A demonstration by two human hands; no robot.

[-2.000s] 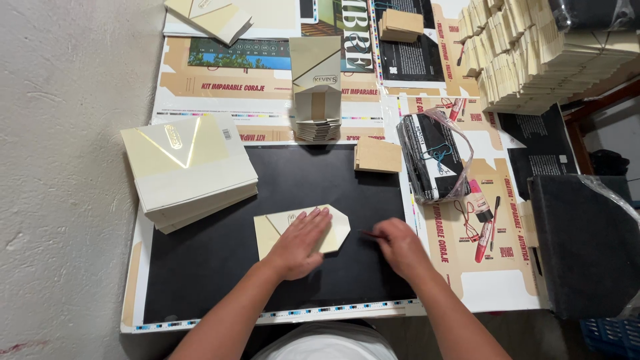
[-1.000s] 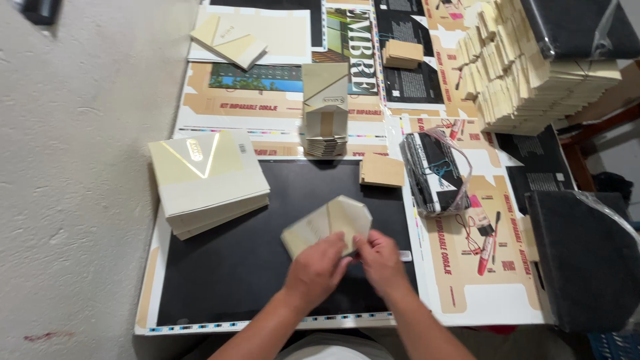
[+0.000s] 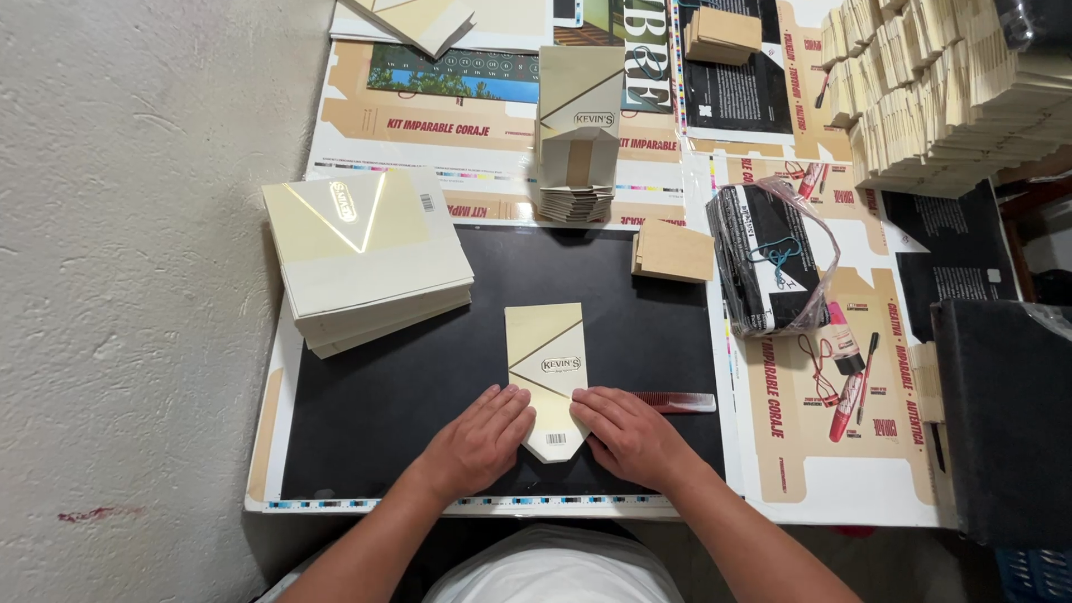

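Observation:
A cream paper envelope [image 3: 546, 343] lies upright on the black board [image 3: 377, 419], its pointed end towards me. My left hand [image 3: 481, 440] rests flat with its fingertips on the envelope's left edge. On the right edge lie the fingertips of my right hand [image 3: 632, 435], fingers together. A dark red comb [image 3: 682, 402] is on the board just beyond my right hand, part of it hidden. Behind the envelope stands a pile of folded cream envelopes [image 3: 578, 167]. At the left is a thick stack of flat cream printed sheets [image 3: 368, 251].
Small brown card stacks [image 3: 674, 249] sit at the board's right corner and farther back [image 3: 724, 35]. A plastic-wrapped black bundle [image 3: 766, 260] lies to the right. Many cream folded pieces [image 3: 946, 100] are heaped at the back right, with a black block [image 3: 1005, 419] nearer. A wall [image 3: 151, 293] borders the left.
The envelope, slanted under my left hand at first, now stands straight with its point towards me. My right hand has come from the right to its edge. The comb now shows on the board.

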